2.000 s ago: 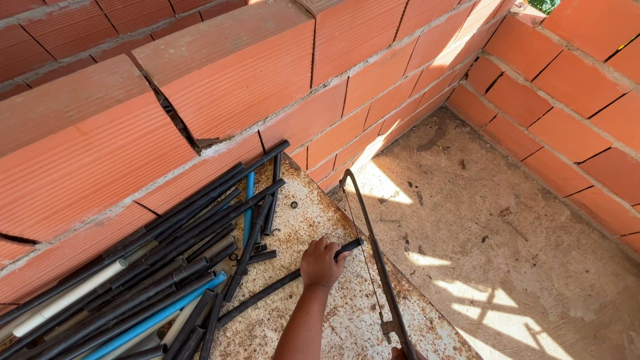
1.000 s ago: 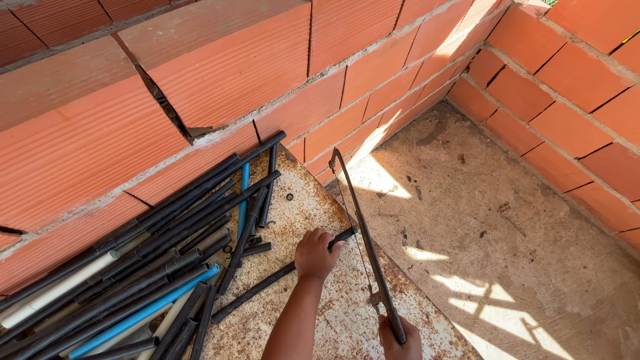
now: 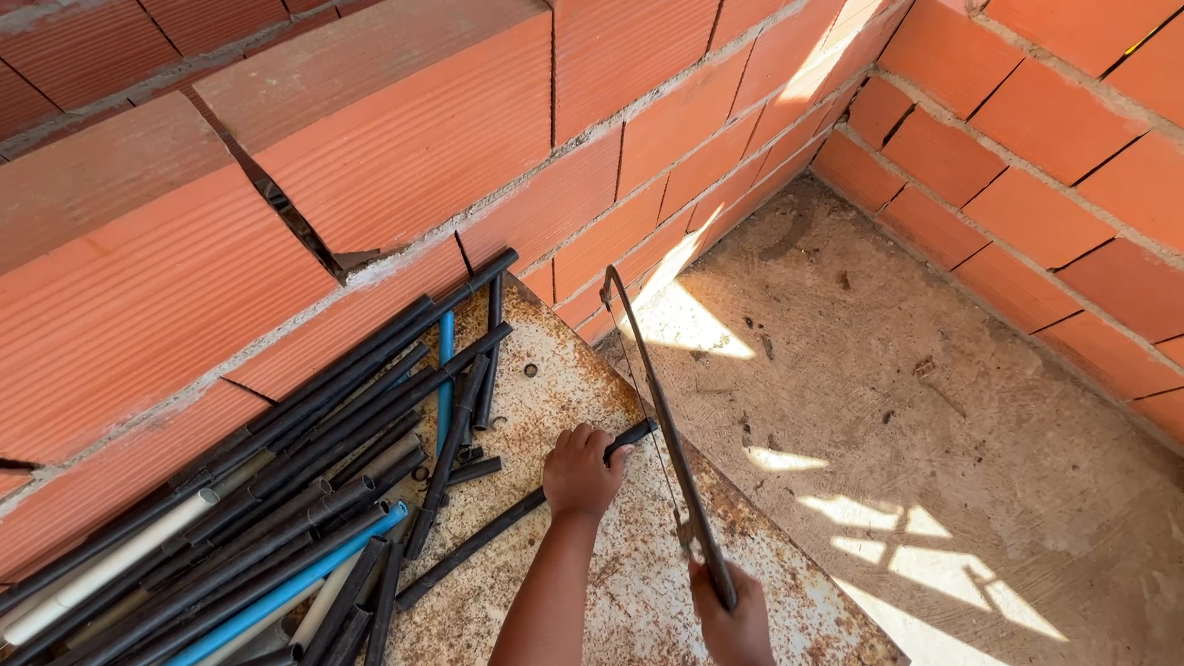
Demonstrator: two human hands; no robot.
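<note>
My left hand is closed around a black plastic pipe, which lies aslant on a rusty metal sheet. Just past my fingers, the thin blade of a hacksaw lies across the pipe close to its far end. My right hand grips the lower end of the saw, whose curved frame points away from me. Left of my left hand lies a heap of black pipes, with a blue pipe and a white pipe among them.
A hollow-brick wall runs along the far side of the sheet, with a gap between two top bricks. Another brick wall stands at the right. The concrete floor lies beyond the sheet's edge. A small cut ring rests on the sheet.
My right hand, mostly out of view at first, has come further into view with the hacksaw. My left hand still holds the pipe on the sheet.
</note>
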